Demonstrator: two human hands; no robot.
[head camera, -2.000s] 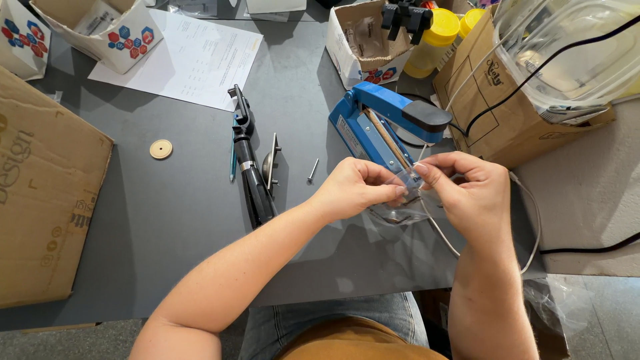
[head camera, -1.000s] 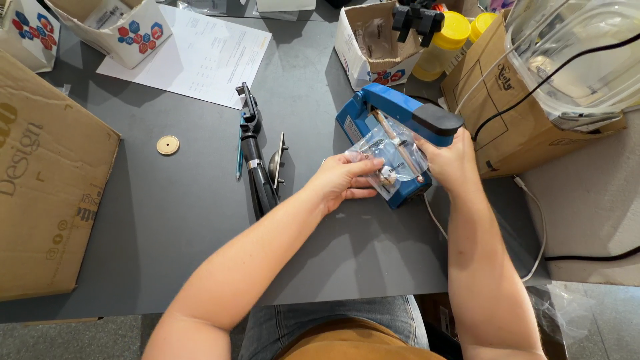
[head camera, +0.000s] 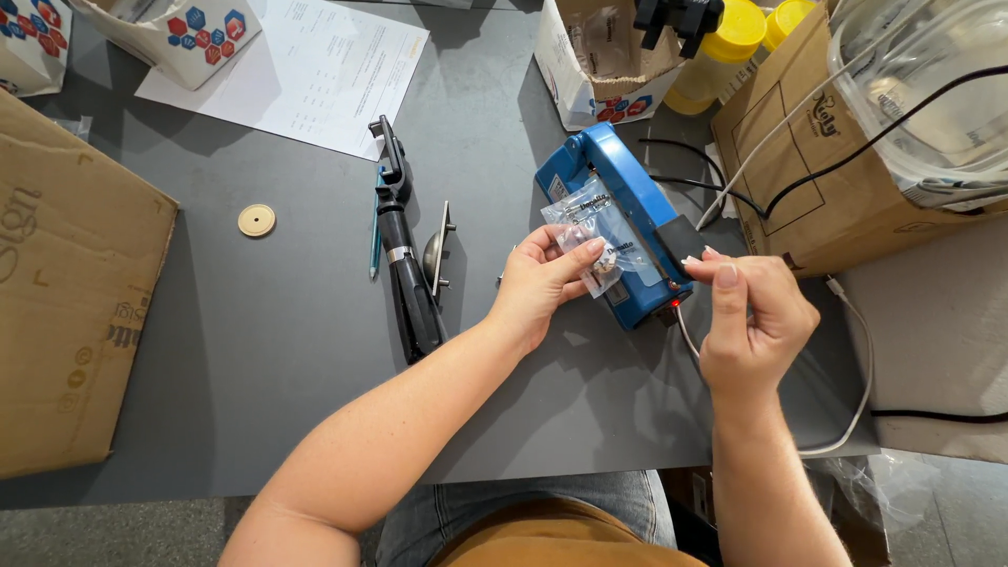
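Observation:
A blue impulse heat sealer (head camera: 622, 228) stands right of centre on the grey table, its arm lowered and a small red light lit at its near end. My left hand (head camera: 547, 276) pinches a small clear printed plastic bag (head camera: 602, 228) with small items in it; the bag's far edge lies under the sealer arm. My right hand (head camera: 748, 315) is at the black end of the arm, fingers curled, with the fingertips at its edge. Whether they press on it is not plain. Left of my left hand lie a metal plate with studs (head camera: 437, 248) and a black folded tripod (head camera: 403, 252).
A round beige disc (head camera: 257, 220) and a blue pen (head camera: 375, 244) lie to the left. Cardboard boxes stand at the left (head camera: 79, 299) and right (head camera: 787, 157). Behind are an open small carton (head camera: 598, 87), yellow-lidded jars (head camera: 720, 47) and a printed sheet (head camera: 315, 79). Cables run beside the sealer.
The bag, held in front of the sealer two seconds ago, is now at its sealing bar. The sealer's arm has come down. My right hand has moved from the bag to the arm's end.

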